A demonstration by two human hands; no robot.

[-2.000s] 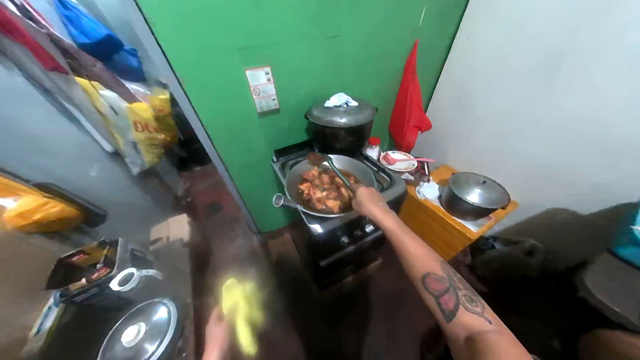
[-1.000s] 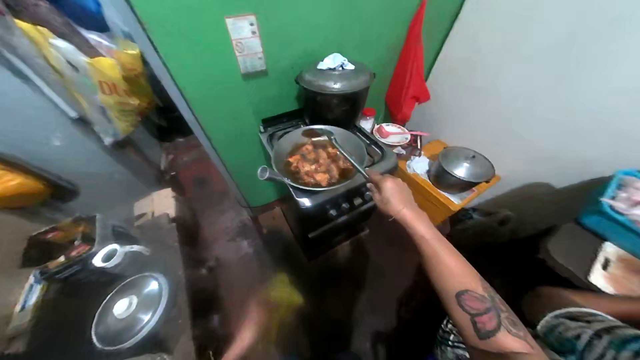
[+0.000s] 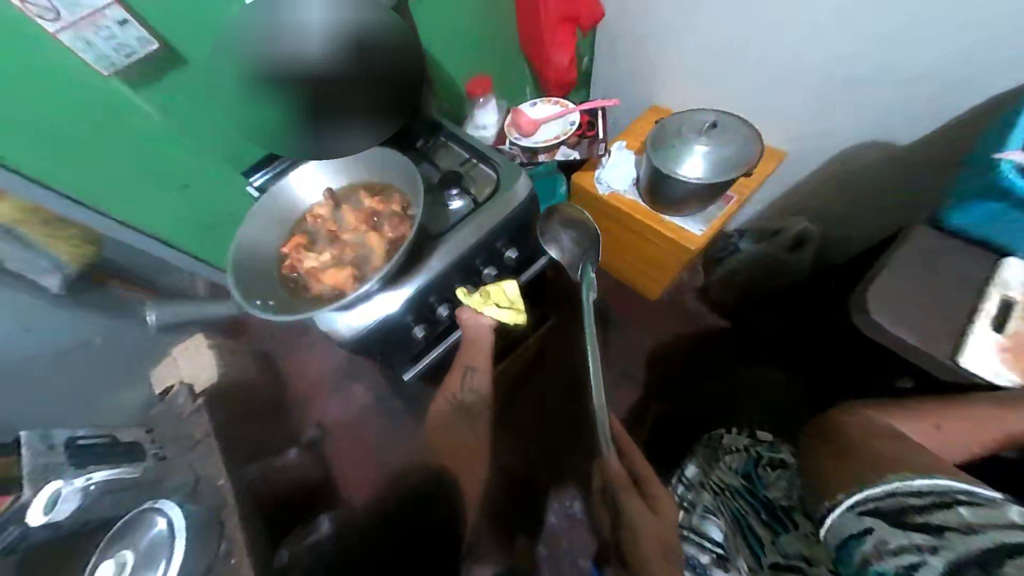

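My left hand grips a folded yellow cloth at the front of the gas stove, by its knobs. In my right hand, at the bottom, is the handle of a large metal ladle; its bowl points up, off the pan and to the right of the stove. A wide metal pan sits on the stove with browned pieces of food in liquid. Behind it, a large dark pot appears blurred.
A lidded pot stands on a wooden cabinet. Between stove and cabinet are a plate with a pink ladle and a red-capped jar. A glass lid lies lower left. Another person's leg is at lower right.
The ladle has come out of the pan, back toward me and to the right. My left hand with the yellow cloth has moved up to the stove front. The view has moved closer to the stove.
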